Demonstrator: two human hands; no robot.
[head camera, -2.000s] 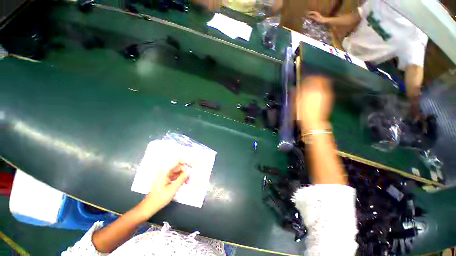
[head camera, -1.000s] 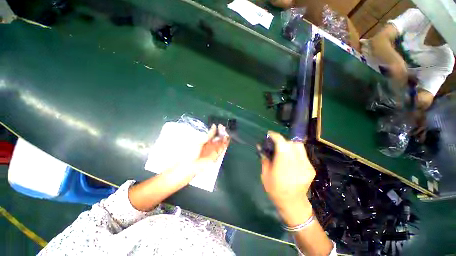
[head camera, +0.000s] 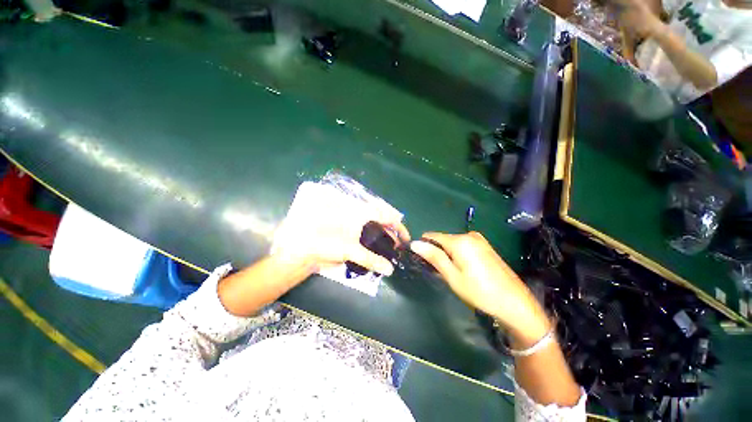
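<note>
A black power adapter (head camera: 378, 238) is between my two hands, above the right part of the white stack. My left hand (head camera: 348, 244) holds the adapter from the left, fingers around it. My right hand (head camera: 464, 262) pinches the black cord (head camera: 416, 255) just right of the adapter. The white stack (head camera: 307, 216) lies on the green table, with clear film (head camera: 346, 185) at its far edge. Part of the stack is hidden by my left hand. The cord's far end cannot be made out.
A pile of black adapters (head camera: 631, 317) lies at right, below the raised green board (head camera: 618, 165). A bluish divider bar (head camera: 538, 136) runs beside the board. Bagged adapters (head camera: 694, 206) lie on the board. The conveyor (head camera: 396, 91) bears scattered adapters. A person's arm (head camera: 678, 51) shows at upper right.
My right hand went from over the raised board to the white stack. Both hands have come together. My left hand, earlier empty over the stack, now holds the adapter.
</note>
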